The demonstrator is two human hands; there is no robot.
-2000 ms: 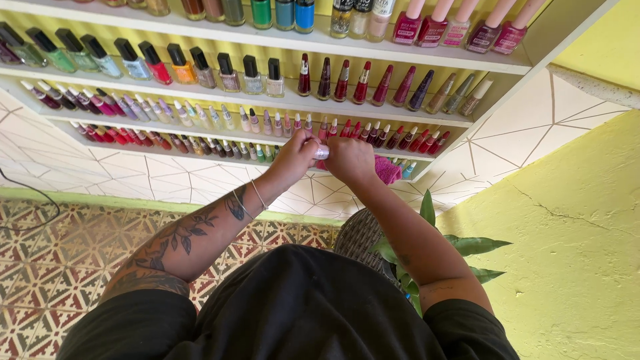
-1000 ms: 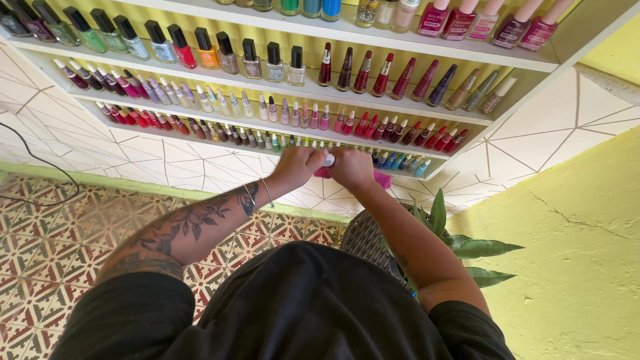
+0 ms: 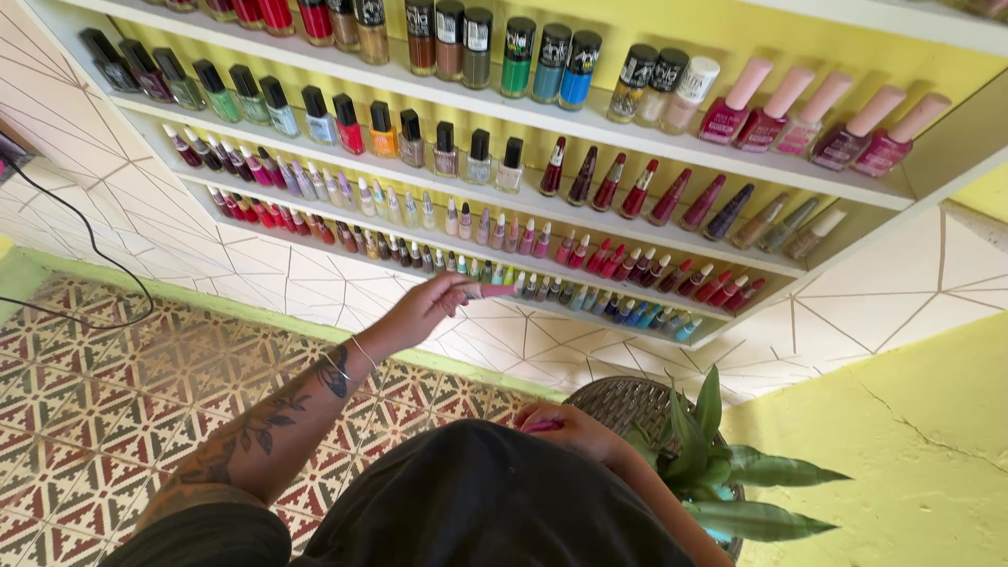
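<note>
My left hand holds a small nail polish bottle with a pink tapered cap, tilted nearly level, its tip pointing right in front of the lowest shelf row. My right hand is drawn back near my body, its fingers curled around something bright pink, perhaps a cloth, mostly hidden. Above my hands a white wall shelf bears rows of nail polish bottles in many colours. The lowest row, with blue and teal bottles, lies just right of the held bottle.
A dark woven basket or stand and a long-leaved potted plant stand to the right of my right hand. A black cable hangs at the left over the patterned tile floor. A yellow wall is at the right.
My hands were together at the bottle before; now they are apart. The right hand has drawn back toward my body with the pink thing, while the left keeps the bottle near the shelf.
</note>
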